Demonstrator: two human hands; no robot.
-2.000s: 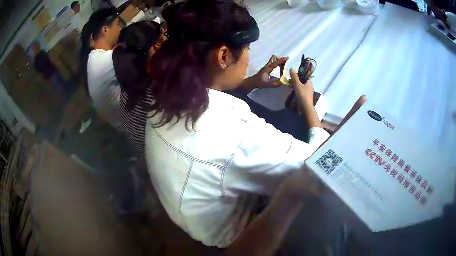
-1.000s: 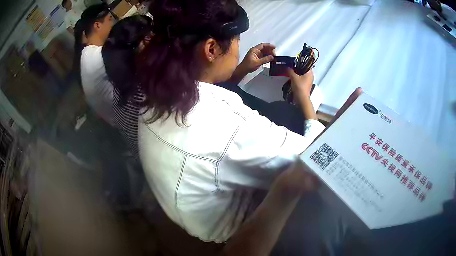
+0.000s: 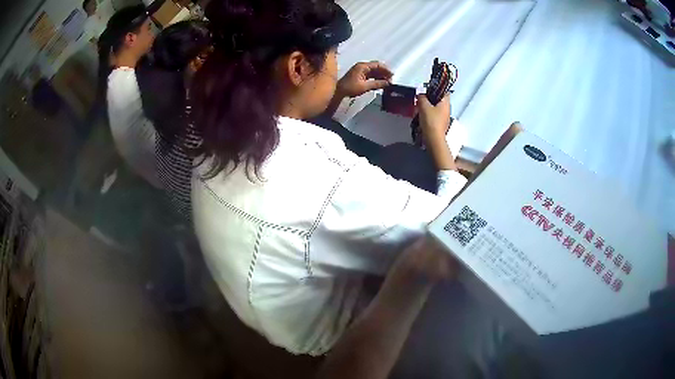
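Observation:
A white carton (image 3: pixel 551 244) with red Chinese text, a QR code and a dark oval logo is at the lower right, tilted, its printed face towards me. My left hand (image 3: pixel 429 263) is blurred and holds the carton's left edge; its fingers are mostly hidden behind the carton. My left forearm comes up from the bottom edge. My right hand is not in view; the carton's right end lies near the picture's edge, against something dark.
A neighbour in a white jacket (image 3: pixel 296 229) sits close on my left, holding a cable bundle (image 3: pixel 440 83) and a small black flat packet (image 3: pixel 398 100) over a white box. White sheeting (image 3: pixel 511 81) covers the table. Two more people sit beyond. Dark items show at the top right.
The carton and the neighbour have shifted left in the picture. The neighbour's yellow piece is out of sight, and a black flat packet shows by the cables. My left hand keeps its hold.

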